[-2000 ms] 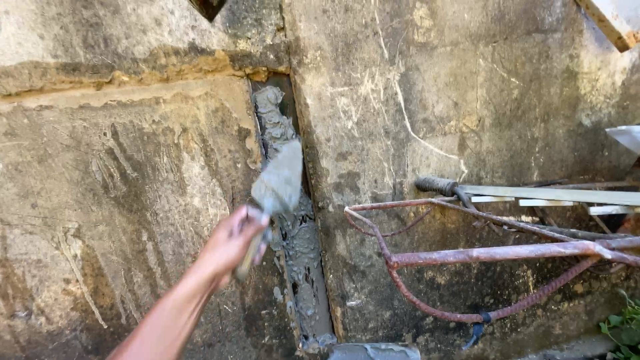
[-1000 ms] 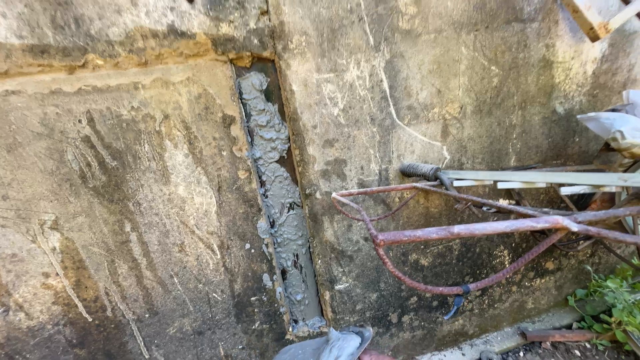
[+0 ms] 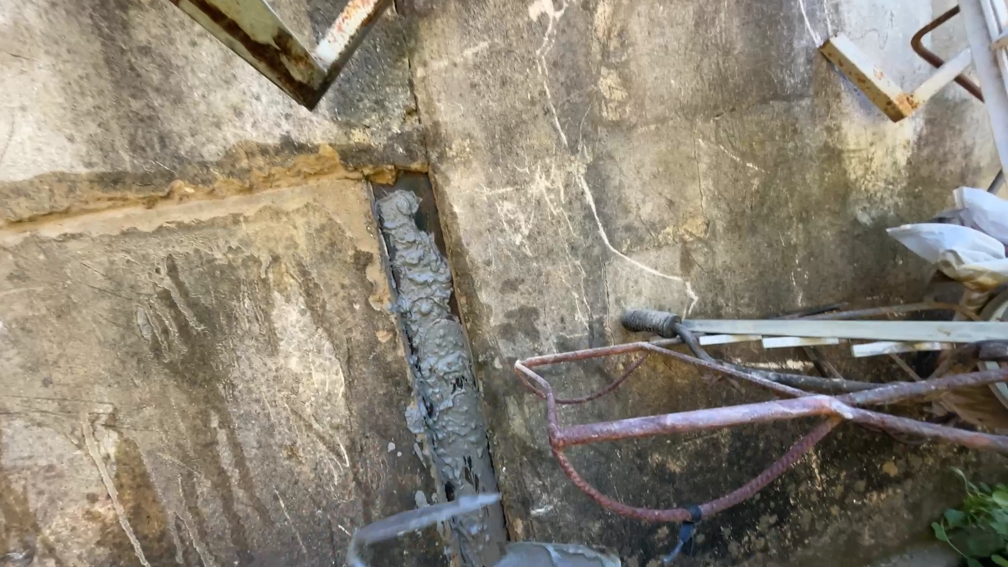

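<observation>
A vertical recess in the concrete wall holds rough wet grey mortar (image 3: 437,339), with a dark gap along its upper right side. At the bottom edge, a blurred trowel blade (image 3: 425,516) coated in mortar lies across the lower end of the strip. Just right of it shows the top of another mortar-smeared grey thing (image 3: 559,555), cut off by the frame. Neither of my hands is visible, so what holds the trowel is hidden below the view.
A rusty rebar frame (image 3: 693,425) juts in from the right beside pale metal bars (image 3: 819,329). Rusty angle-iron brackets (image 3: 299,71) stick out above. A white bag (image 3: 961,244) and green leaves (image 3: 976,520) are at the right.
Two seconds ago a hand held the trowel against the mortar strip; that hand has left the view. The blade now shows at the bottom edge. The view has shifted upward.
</observation>
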